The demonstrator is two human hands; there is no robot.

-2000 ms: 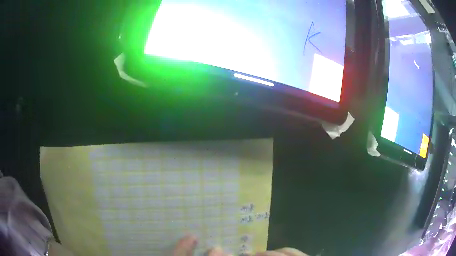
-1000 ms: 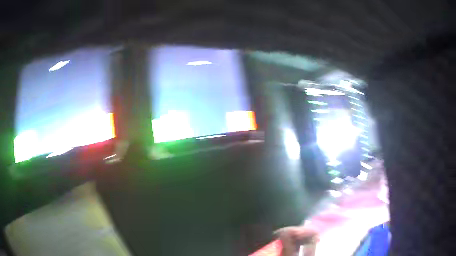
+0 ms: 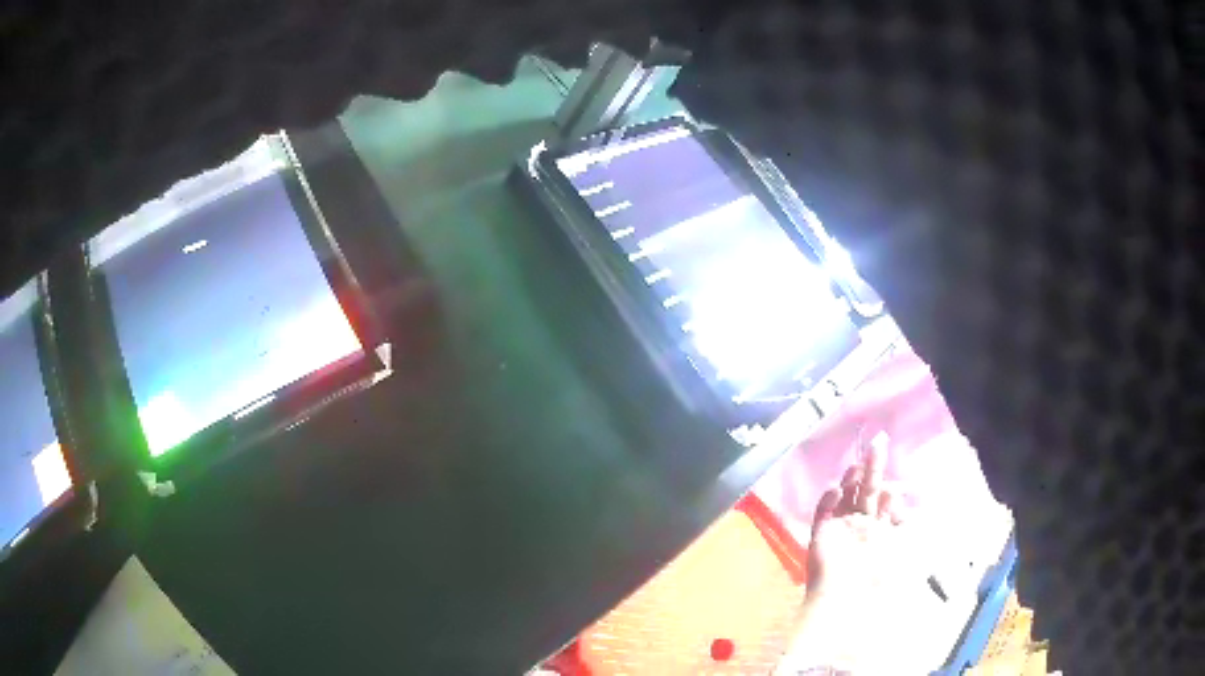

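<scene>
My right hand [image 3: 852, 522] is in the head view at the lower right, past the mat's edge, over a pink surface. Its fingers point away from me; I cannot tell whether they hold something small. My left hand is not in view. A tilted, black-framed display unit [image 3: 674, 244] with menu lines and strong white glare lies just beyond my right hand. Another lit display unit [image 3: 231, 310], blue-violet with white patches, lies at the left, with small whitish tabs at its lower corners. A third display unit [image 3: 27, 436] is cut off by the left edge.
The dark green mat [image 3: 436, 528] runs below the units. A pale yellow sheet [image 3: 139, 634] shows at the lower left. An orange-red piece [image 3: 694, 594] borders the mat at the bottom. A blue edge [image 3: 985, 614] is at the lower right. Black bumpy foam [image 3: 1070, 291] covers the top and right.
The view has swung right and steadied. The menu-line unit shows more clearly, nearer the centre. My right hand shows farther up and right, over the pink surface, with its fingers extended.
</scene>
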